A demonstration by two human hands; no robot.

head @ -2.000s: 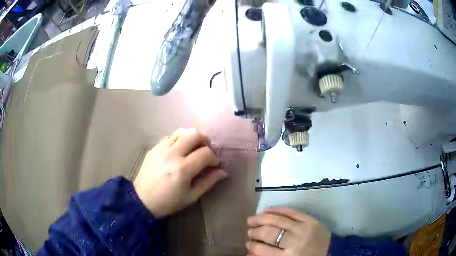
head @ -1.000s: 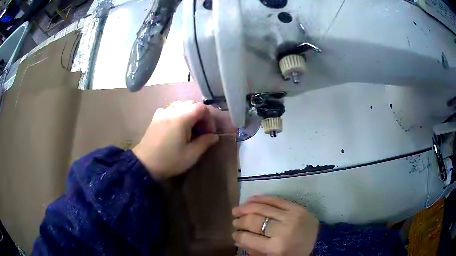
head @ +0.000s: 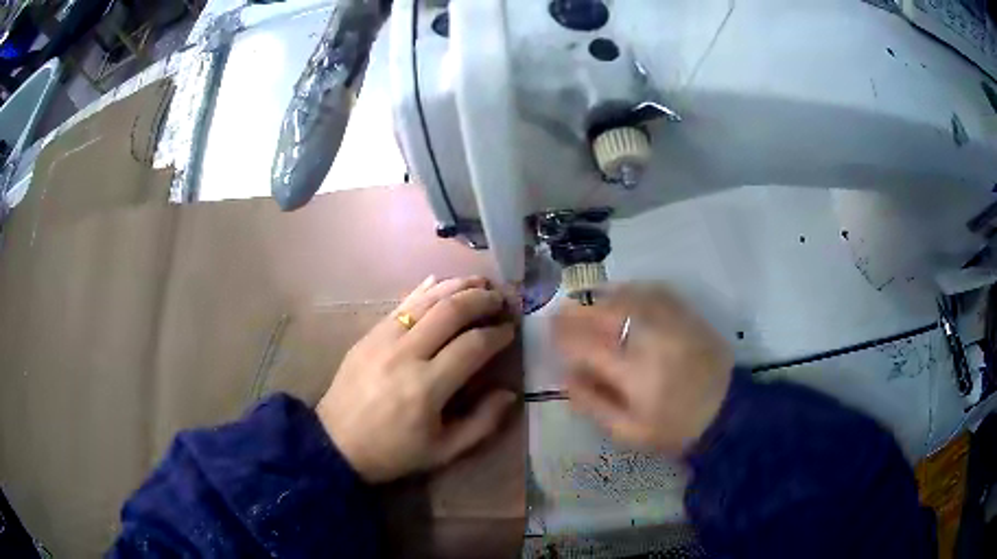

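The brown garment panel (head: 219,251) lies flat on the machine table, its right edge running below the white sewing machine head (head: 481,142). Pale stitch lines show on it. My left hand (head: 426,382) lies on the panel just below the needle area, fingers bent and pressing on the cloth near its right edge. My right hand (head: 645,371) is blurred, over the white machine bed right of the panel edge; I cannot tell whether it holds anything. The needle and presser foot are hidden behind the head and my left fingers.
A plastic-wrapped grey lamp (head: 312,131) hangs left of the head. Cream tension knobs (head: 621,150) are on the machine. A shiny tape strip (head: 197,98) lies beyond the panel. An orange-gold mat (head: 942,480) is at lower right.
My right hand has moved up from the lower bed toward the needle area. My left hand has moved slightly down and right over the cloth. The view has shifted, placing the machine further left than at first.
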